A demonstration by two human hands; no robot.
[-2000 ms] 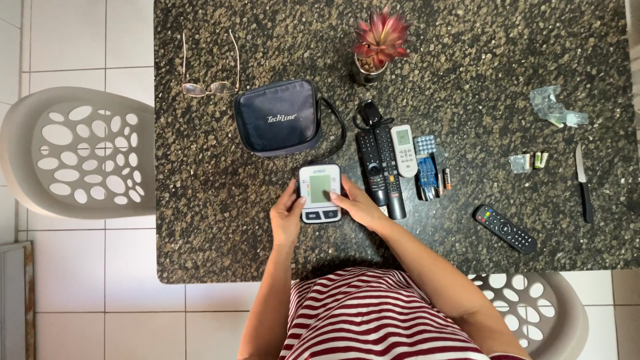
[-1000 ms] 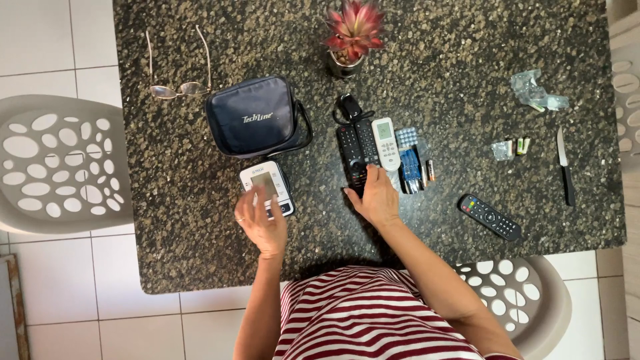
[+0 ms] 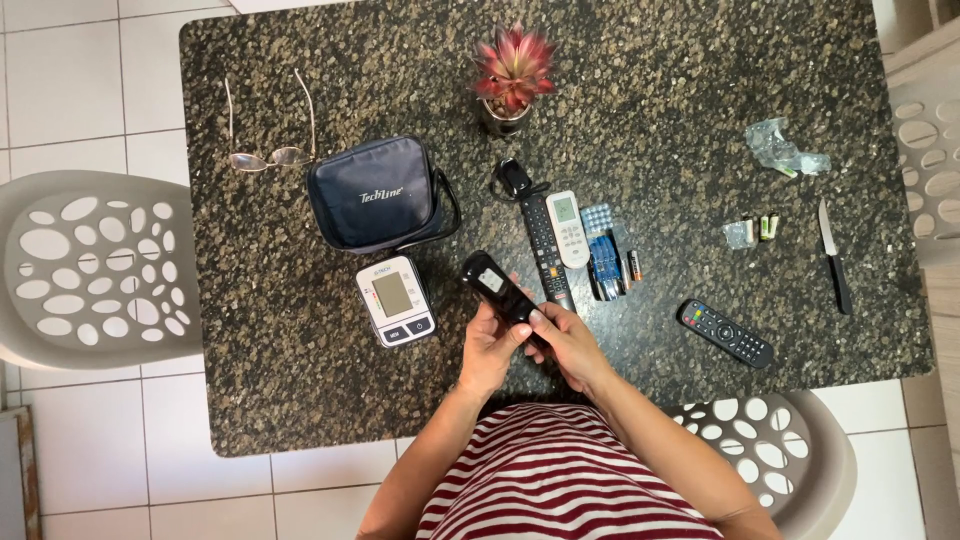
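Observation:
Both my left hand and my right hand hold a black remote control, its back with a pale label turned up. To the left lies a G-Tech blood pressure monitor, its display blank. Just beyond my right hand, a second black remote control lies beside a white air-conditioner remote. Right of these are a blister pack of tablets, blue-wrapped items and loose batteries. A dark blue Techline zip case rests above the monitor.
On the granite table are eyeglasses, a potted red succulent, a black adapter, clear plastic wrap, small batteries, a knife and another remote. Perforated chairs stand at the sides.
Both hands held the monitor at first; it now lies free on the table. One black remote from the group has been picked up and turned over, and my left hand has moved right to it.

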